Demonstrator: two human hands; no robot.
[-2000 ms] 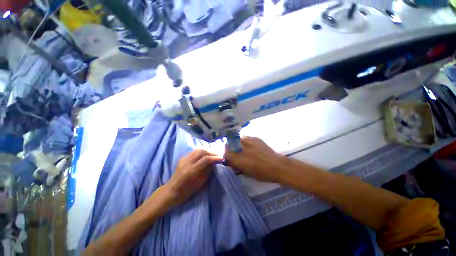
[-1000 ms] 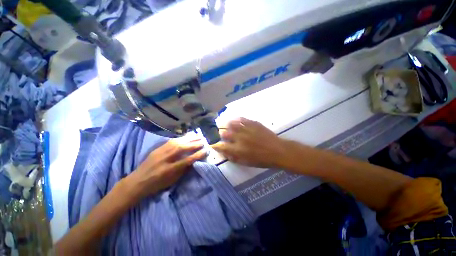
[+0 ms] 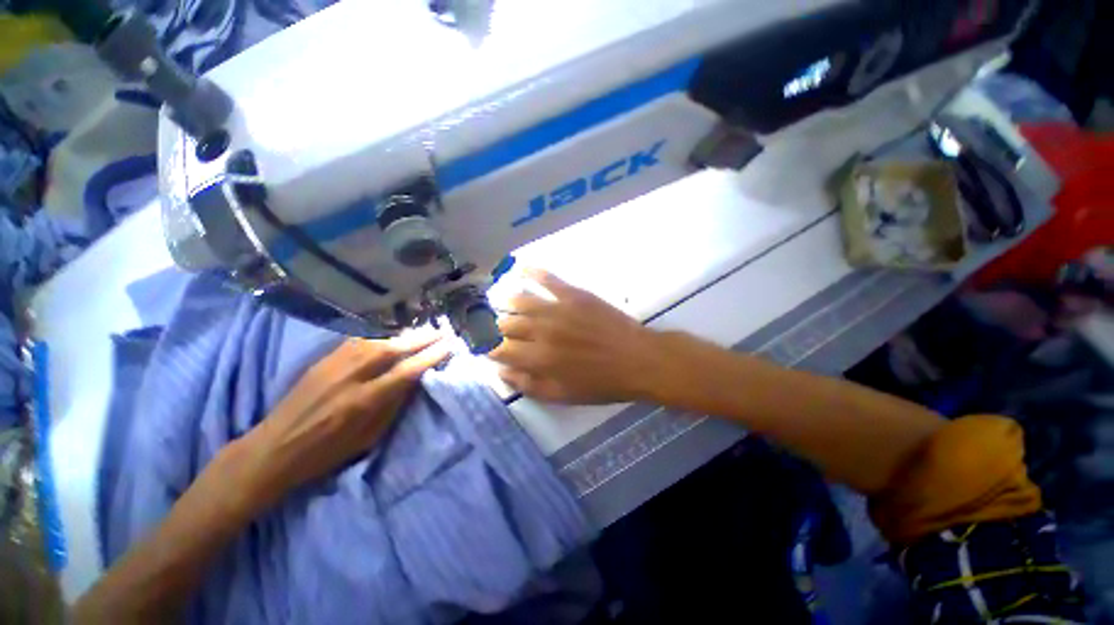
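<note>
A blue garment piece with fine stripes (image 3: 415,525) lies bunched at the left and hangs over the table's front edge. The white sewing machine head (image 3: 489,147) stands above it. My left hand (image 3: 348,397) lies on the cloth, its fingertips at the needle area. My right hand (image 3: 562,342) is just right of the needle area, fingers bent close to the machine's round metal knob (image 3: 474,320). Whether it pinches cloth or thread cannot be told. The presser foot and needle are hidden by glare and machine parts.
A small yellowish tray (image 3: 904,217) with whitish bits stands right of the machine, beside black looped handles (image 3: 987,195). A grey printed ruler (image 3: 660,440) runs along the table's front edge. A dark lamp arm (image 3: 159,73) is at upper left. Blue garments lie behind the table.
The view has shifted, so machine, tray and cloth appear further left. My right hand has moved from beside my left fingertips to slightly right of the needle area. My left hand lies flatter on the cloth.
</note>
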